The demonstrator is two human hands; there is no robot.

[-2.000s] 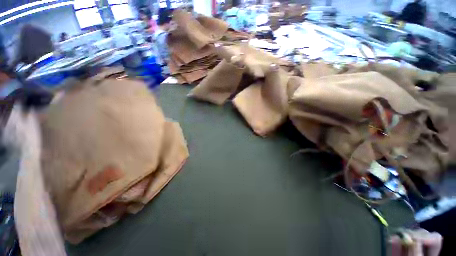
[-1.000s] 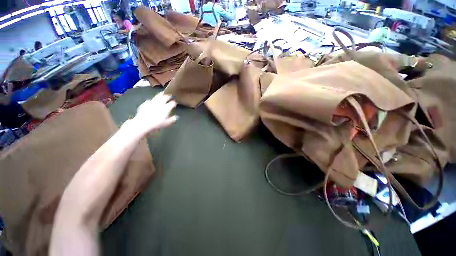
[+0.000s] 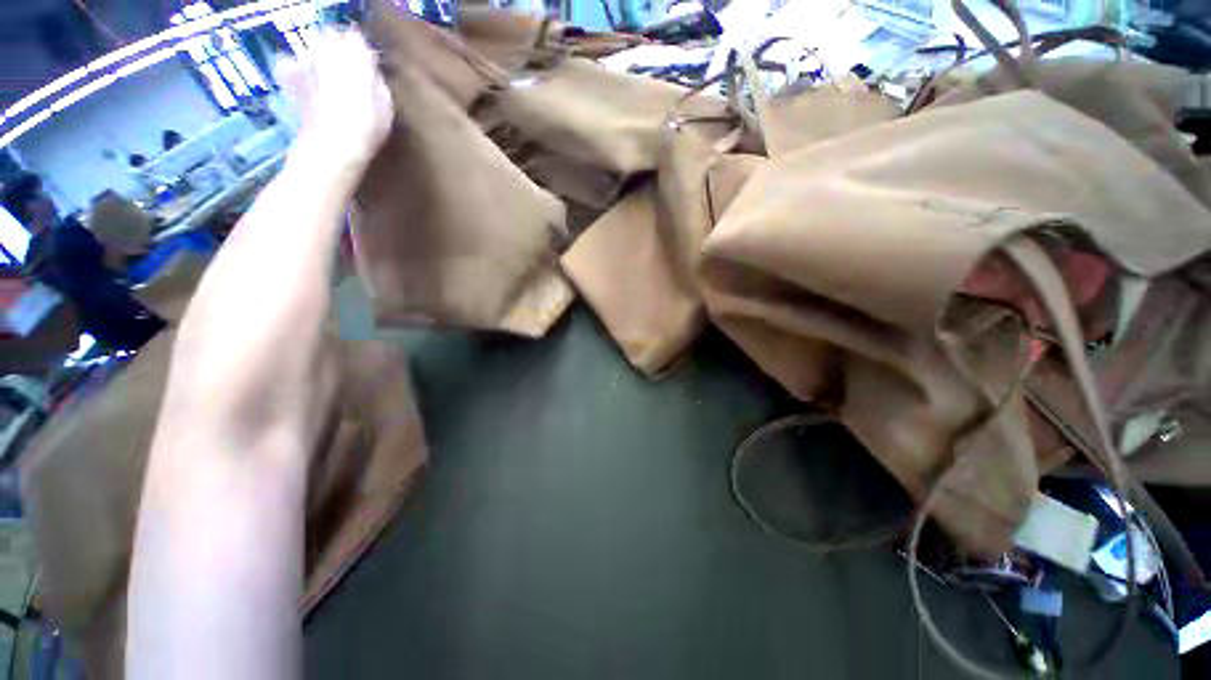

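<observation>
My left arm reaches up from the bottom left, and my left hand is blurred at the upper left. It is closed on the top edge of a tan tote bag, which hangs down below and right of the hand with its lower corner near the dark green table. My fingers' exact grip is blurred. Another tan bag lies at the left, partly hidden behind my forearm. My right hand is not in view.
Heaped tan bags with thin looped handles lie on the right. Cords with a yellow part and a pale tab are at the lower right. A person in dark clothing is at the far left.
My left hand has moved up and left from over the table's far end. It has taken hold of a bag, which is now raised. The view has shifted too.
</observation>
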